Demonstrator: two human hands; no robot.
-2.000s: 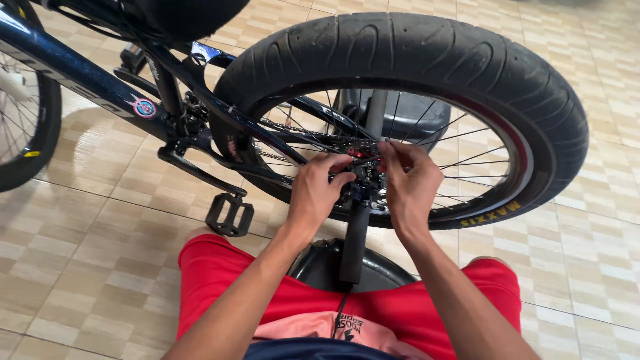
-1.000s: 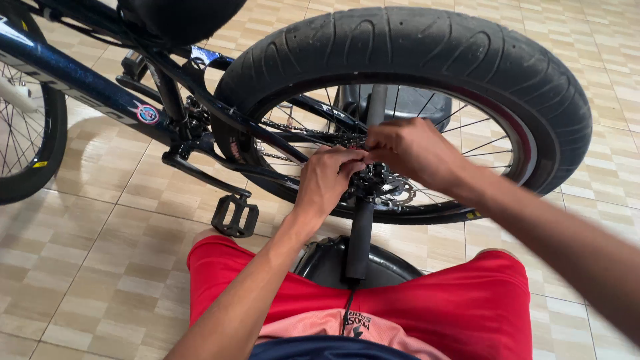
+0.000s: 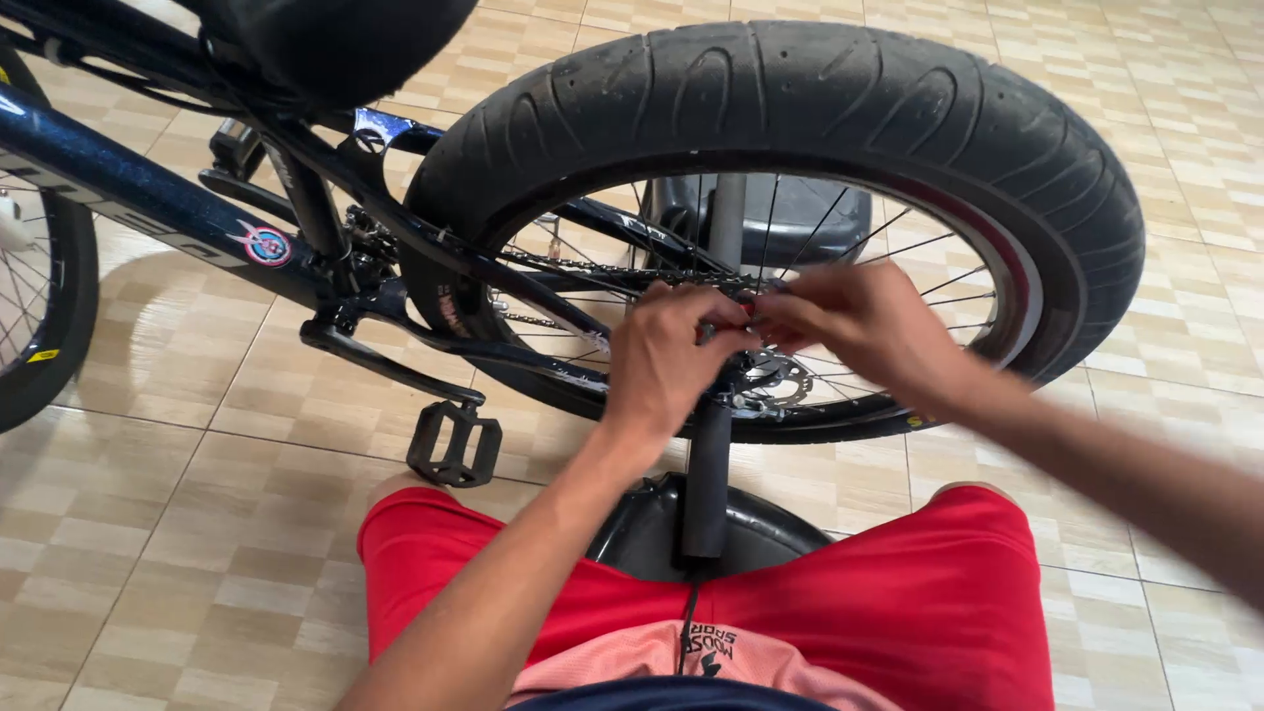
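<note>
At the hub of the bicycle's rear wheel (image 3: 790, 94), my left hand (image 3: 671, 360) and my right hand (image 3: 869, 326) meet fingertip to fingertip. Between them shows a small red part (image 3: 748, 308), pinched by my left fingers; its kind cannot be told. The right fingertips touch the same spot, and that hand is blurred. Just below the hands are a disc brake rotor (image 3: 785, 380) and the dark frame end. A chain (image 3: 632, 269) runs leftward behind my left hand. A dark cylindrical tube (image 3: 707, 484) projects from the hub area toward me.
The dark blue frame (image 3: 148, 188) extends left, with a crank arm (image 3: 390, 367) and a black pedal (image 3: 454, 444) near my left knee. A black saddle (image 3: 346, 44) hangs above. Black glossy bases (image 3: 770, 533) lie below the tube and behind the spokes. Part of another wheel (image 3: 74, 296) is at far left.
The right forearm has swung out to the right since the oldest frame. Since one second ago, the right hand has shifted slightly, its fingers still by the left ones. The left hand stays at the hub.
</note>
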